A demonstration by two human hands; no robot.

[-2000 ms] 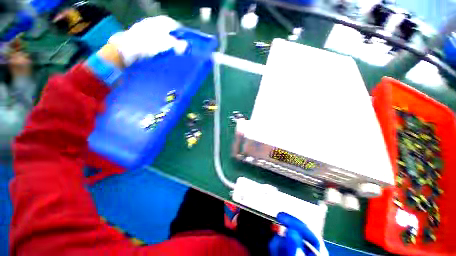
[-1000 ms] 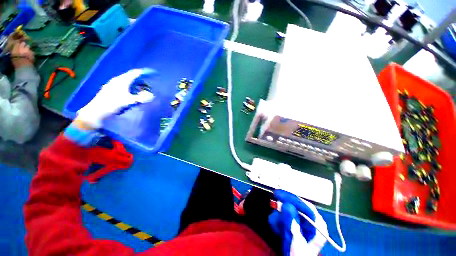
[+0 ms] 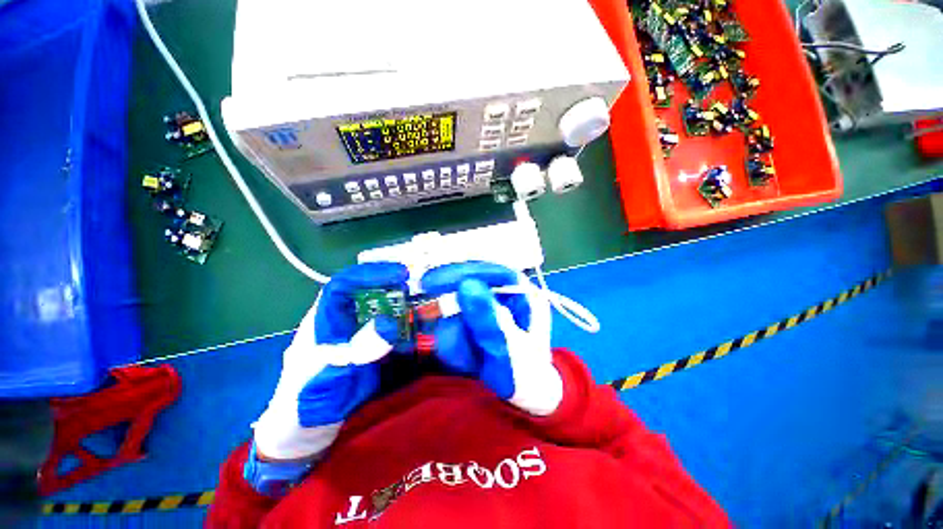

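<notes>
A small green charger circuit board (image 3: pixel 381 304) is held in my left hand (image 3: pixel 339 346), gloved in white and blue, above the bench edge. My right hand (image 3: pixel 486 329), in the same kind of glove, holds the pale plug end (image 3: pixel 447 305) of the thin white test cable (image 3: pixel 574 310) at the board's right side. Whether the plug is seated in the board cannot be told. The cable runs up to the terminals (image 3: pixel 528 181) of the electronic load (image 3: pixel 414 139), whose screen shows yellow digits. The white power strip (image 3: pixel 502 248) lies just behind my hands.
The blue tray (image 3: pixel 52 207) stands at left, with loose boards (image 3: pixel 192 236) on the green mat (image 3: pixel 264 196) beside it. The red-orange tray (image 3: pixel 677 212), holding many boards, stands right of the load. A white cord (image 3: pixel 233 176) curves left of the load. A red frame-like part (image 3: pixel 114 424) shows at lower left.
My left hand has left the blue tray and come to the front centre with a board. My right hand has brought the plug to it. The view has shifted right and closer to the load.
</notes>
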